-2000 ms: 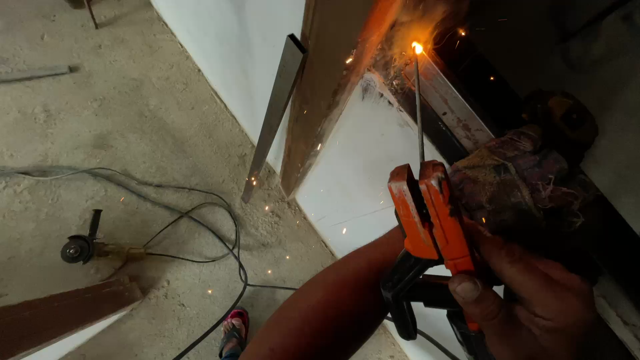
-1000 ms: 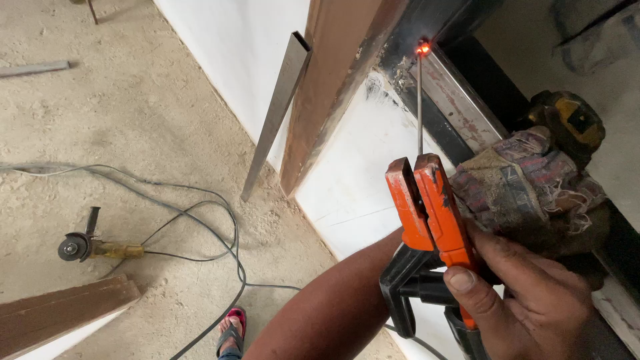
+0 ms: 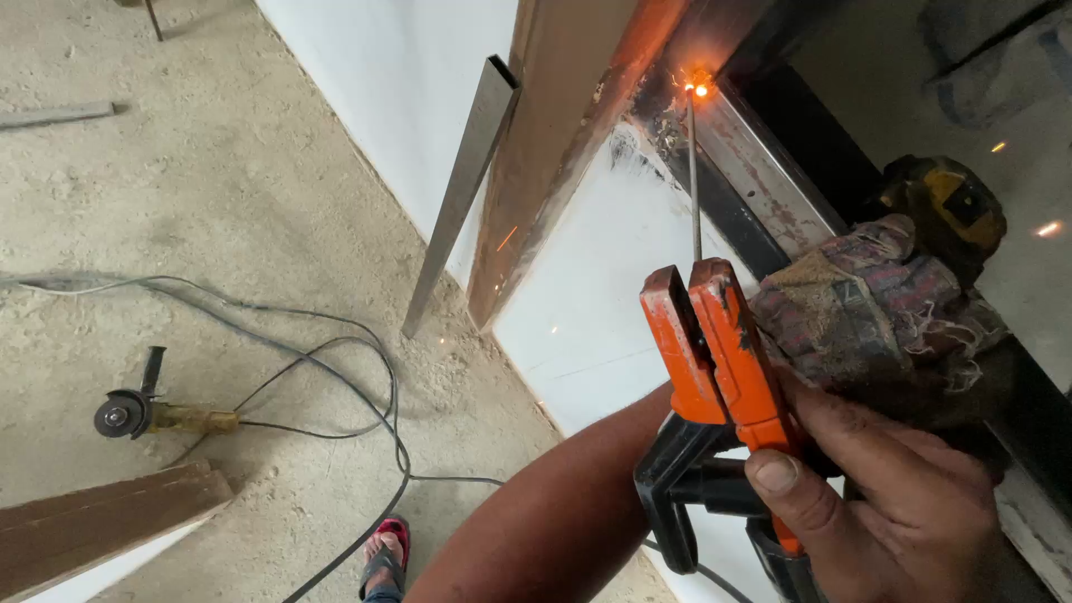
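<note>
My right hand (image 3: 888, 494) grips an orange and black welding electrode holder (image 3: 737, 360). A thin welding electrode (image 3: 693, 176) rises from its jaws, with its tip glowing and sparking at the corner of a metal frame (image 3: 762, 184). A bare left forearm (image 3: 553, 502) passes behind the holder. My left hand (image 3: 879, 310), in a dirty, frayed cloth glove, rests against the frame beside a yellow and black tape measure (image 3: 946, 209); its fingers are largely hidden, so its grip is unclear.
A rectangular steel tube (image 3: 461, 193) leans at the brown post (image 3: 553, 151) by the white wall panel. An angle grinder (image 3: 167, 416) lies on the dusty floor among looping cables (image 3: 394, 419). A sandaled foot (image 3: 387, 548) shows at the bottom. Sparks fly at right.
The electrode tip glowed red with little light one second ago; now it flares orange with sparks. Smoke seen near the tip two seconds ago has thinned. Both hands stay in much the same place.
</note>
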